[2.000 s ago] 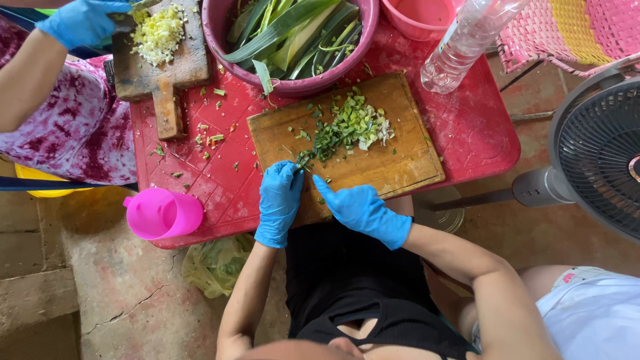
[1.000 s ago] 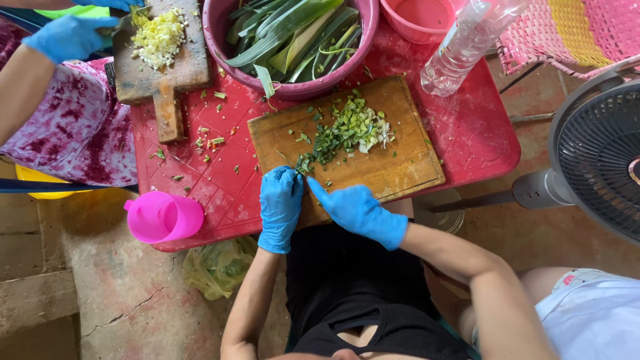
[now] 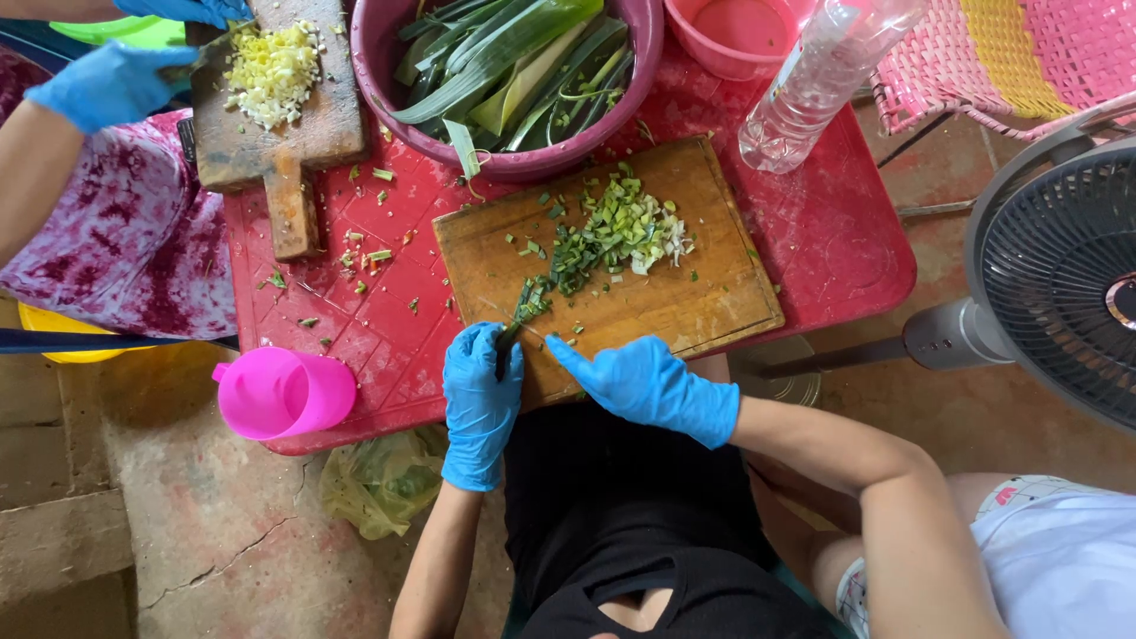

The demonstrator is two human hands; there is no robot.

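Note:
On the red table, a wooden cutting board (image 3: pixel 710 293) carries a pile of chopped green leaves and pale stalk pieces (image 3: pixel 621 222). My left hand (image 3: pixel 482 399), in a blue glove, is closed around a bundle of green leaves (image 3: pixel 531 302) at the board's lower left edge. My right hand (image 3: pixel 643 386), also gloved in blue, has its index finger extended along a thin knife (image 3: pixel 525 328) whose blade lies across the bundle. The knife's handle is hidden under my right hand. Above the board, a purple basin (image 3: pixel 541 164) holds long green leaves.
A co-worker's gloved hands (image 3: pixel 111 84) are at a second wooden board (image 3: pixel 213 160) with chopped pale pieces. A pink cup (image 3: pixel 284 393) stands at the table's left corner. A plastic bottle (image 3: pixel 790 111) and a pink bowl (image 3: pixel 737 62) are beyond the board. At right is a fan (image 3: pixel 1065 257).
The co-worker's hand on the left has moved down and back up slightly at the other board. My two hands have stayed in nearly the same place at the board's lower edge.

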